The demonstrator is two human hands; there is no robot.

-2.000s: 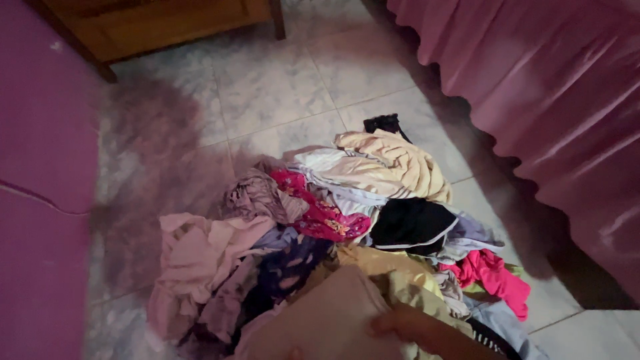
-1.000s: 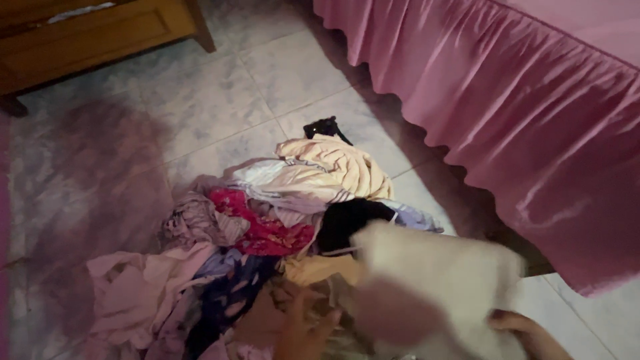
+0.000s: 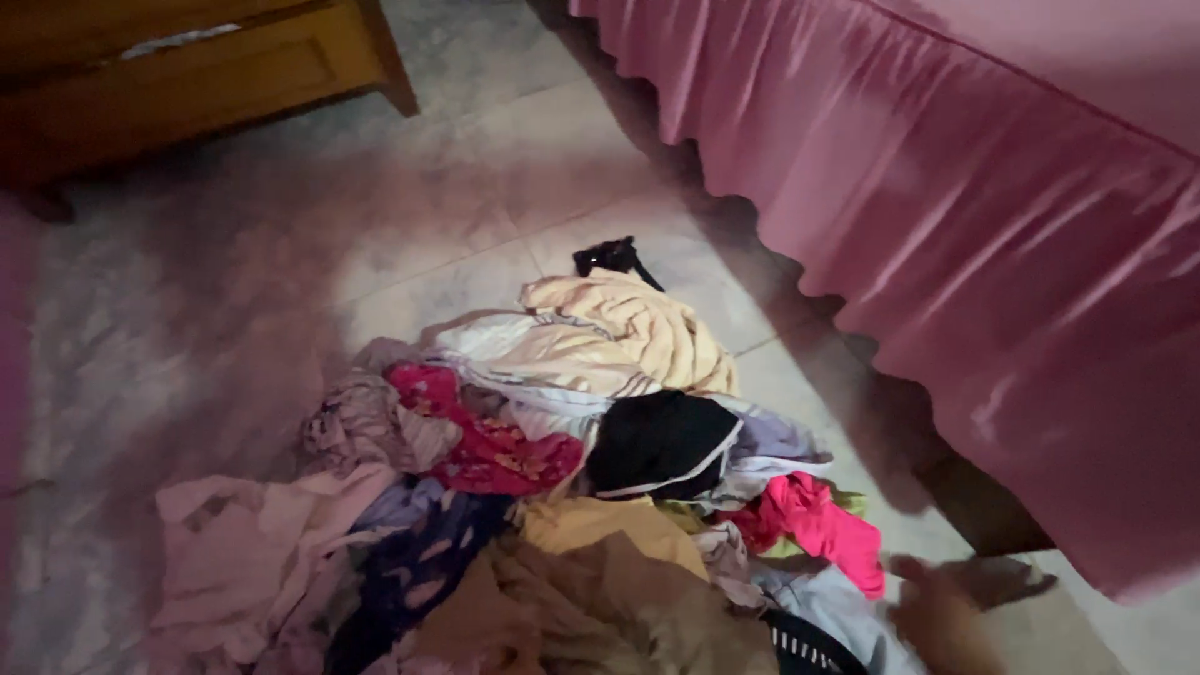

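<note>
My right hand (image 3: 942,614) is blurred at the lower right, just right of the pile, with nothing visible in it and its fingers apart. Nearest to it are a bright pink cloth (image 3: 825,530) and a light blue cloth (image 3: 834,600). My left hand is out of view. The heap also holds a brown cloth (image 3: 609,600), a yellow cloth (image 3: 609,525), a black garment with white trim (image 3: 661,441), a red patterned cloth (image 3: 506,455), a navy patterned cloth (image 3: 431,553), a pale pink garment (image 3: 244,553) and a cream striped cloth (image 3: 647,328).
A small black item (image 3: 605,255) lies on the tiled floor (image 3: 450,225) beyond the heap. A bed with a ruffled pink skirt (image 3: 844,187) stands along the right. A wooden furniture piece with legs (image 3: 234,103) is at the upper left.
The pale folded cloth that was in my hands one second ago is out of view. My left hand has left the view; my right hand is now empty. The brown cloth lies uncovered.
</note>
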